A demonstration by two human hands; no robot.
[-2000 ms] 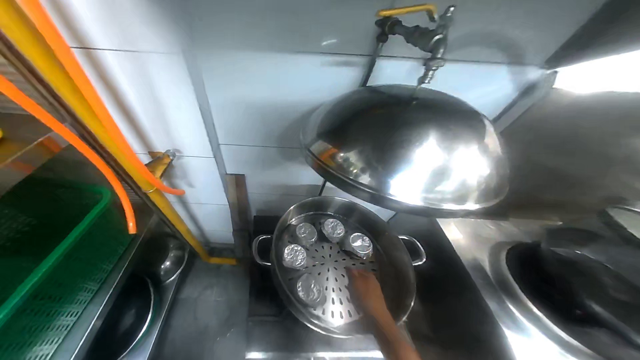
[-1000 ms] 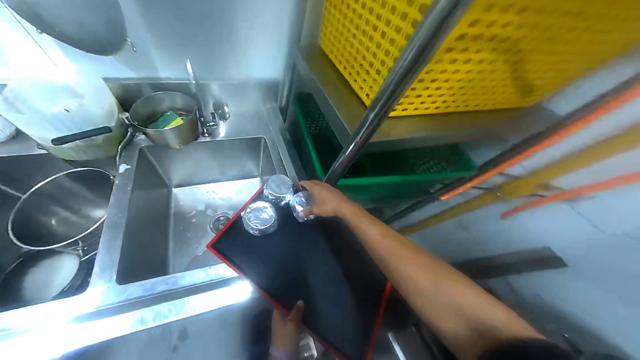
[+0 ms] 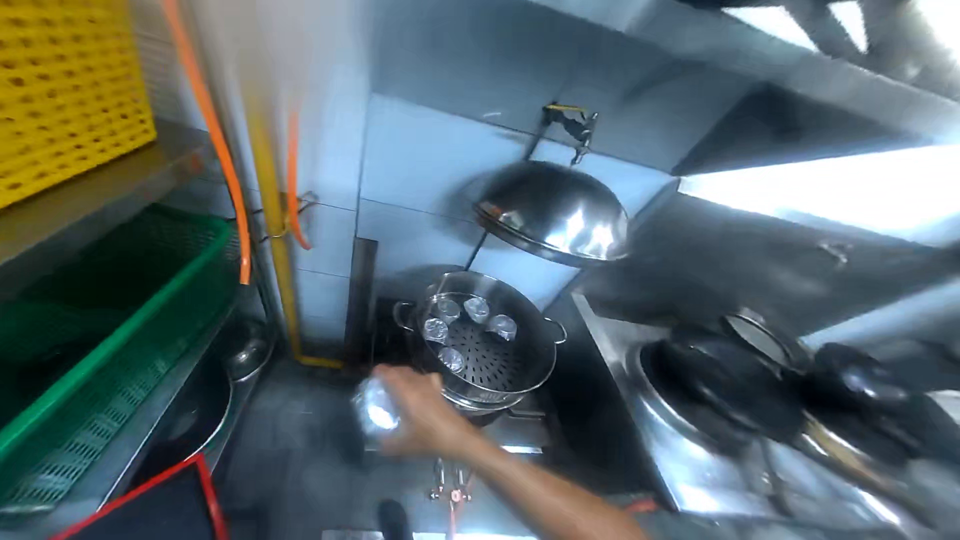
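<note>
My right hand [image 3: 416, 412], blurred, grips a foil-covered cup [image 3: 377, 409] just left of and below a metal steamer pot [image 3: 544, 367]. Inside the pot, on a perforated steamer plate [image 3: 484, 360], stand several more foil-covered cups [image 3: 502, 326] around its left and upper part. The domed metal lid [image 3: 559, 210] hangs below a wall tap [image 3: 574, 127]. At the lower left a black tray with a red rim [image 3: 206, 491] is partly in view. My left hand is out of view.
A green plastic basket [image 3: 127, 337] sits on a rack at the left, below a yellow crate [image 3: 71, 97]. Orange hose [image 3: 217, 142] and yellow pipe [image 3: 281, 285] run down the wall. Dark pans [image 3: 720, 382] lie on the burners at the right.
The view has swung from the sink back to the stove. My right hand, over the tray a second ago, is now beside the pot with a foil-covered cup. My left hand has left the view.
</note>
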